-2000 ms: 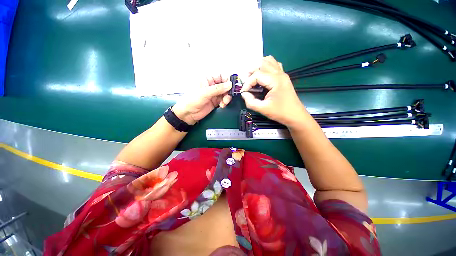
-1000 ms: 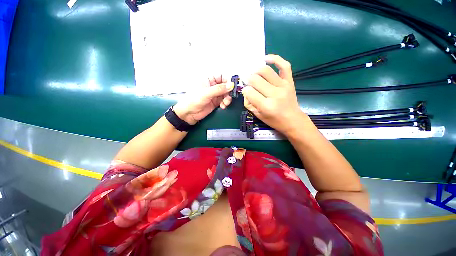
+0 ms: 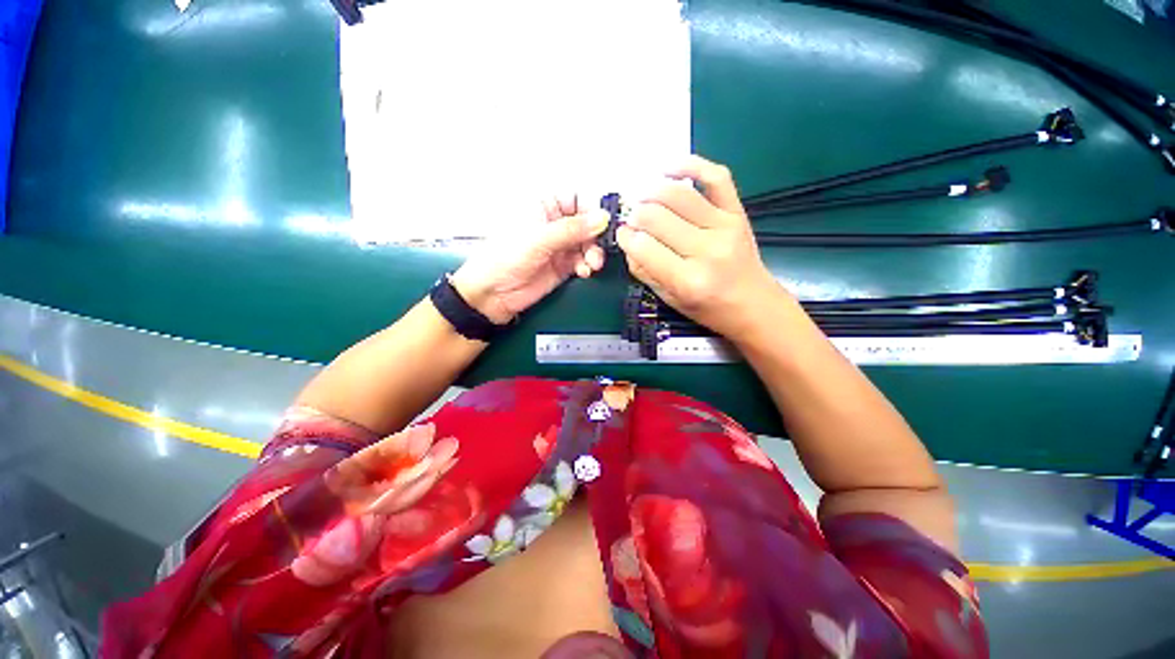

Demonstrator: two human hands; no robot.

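Observation:
My left hand [image 3: 539, 261] holds a small black connector housing [image 3: 611, 222] between thumb and fingers at the near right corner of the white paper sheet [image 3: 515, 116]. My right hand [image 3: 689, 245] is closed at the housing's right side, fingertips pinching at the wire ends, which are mostly hidden by the fingers. Black sleeved cables [image 3: 889, 238] run out to the right from behind my right hand.
Finished-looking harnesses [image 3: 928, 309] lie in a row over the steel ruler [image 3: 902, 348] near the bench edge. More black cables [image 3: 1031, 52] lie at the top right. A dark connector [image 3: 348, 9] sits at the sheet's top left corner.
My right hand's fingers have gone from a spread pinch beside the housing to curled close against it. My left hand still holds the housing, almost unmoved.

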